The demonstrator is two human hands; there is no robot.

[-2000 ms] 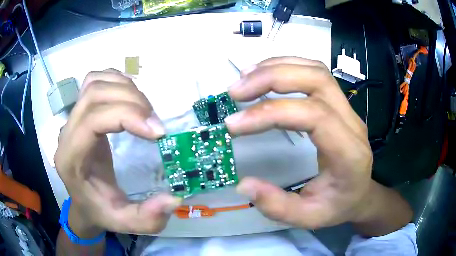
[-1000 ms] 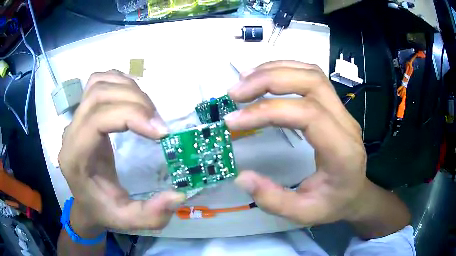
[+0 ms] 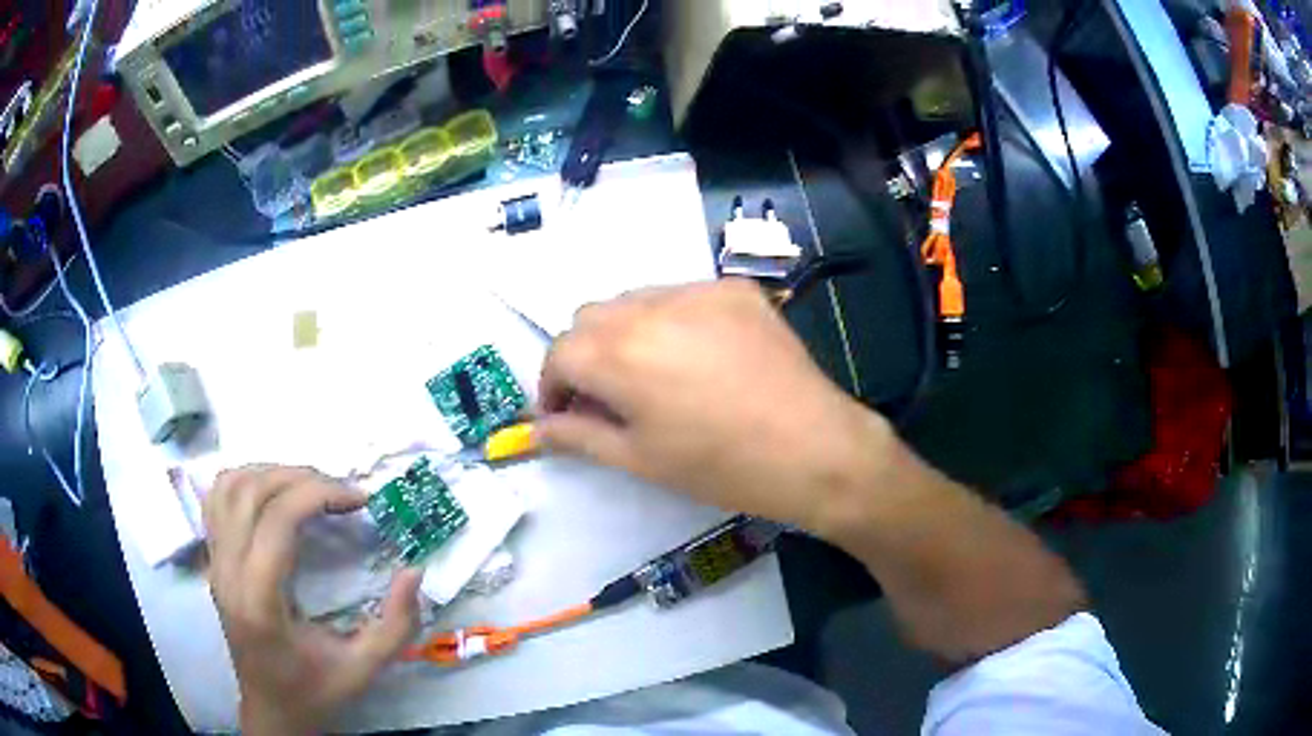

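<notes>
My left hand [image 3: 310, 597] is at the lower left, its thumb and index finger at the edges of a small green circuit board [image 3: 417, 511] above crumpled clear material. A second green circuit board [image 3: 476, 394] lies flat on the white sheet, just above and to the right. My right hand [image 3: 676, 396] is curled, palm down, with its fingertips closed on the end of a yellow-handled tool [image 3: 511, 442] beside the boards. The tool's far end is too small to make out. Thin metal tweezers [image 3: 518, 315] are partly hidden by my right hand.
An orange cable [image 3: 482, 640] with a clear USB tester [image 3: 698, 565] crosses the sheet's front. A small black cylinder [image 3: 520, 214] and white plug adapter [image 3: 758, 242] are farther back. A white block [image 3: 174, 401] sits left. A bench instrument [image 3: 245, 58] stands behind, near yellow plastic [image 3: 403, 166].
The view has swung right and up. My right hand has let go of the circuit board and taken the yellow-handled tool. My left hand holds the board alone, lower, near the sheet.
</notes>
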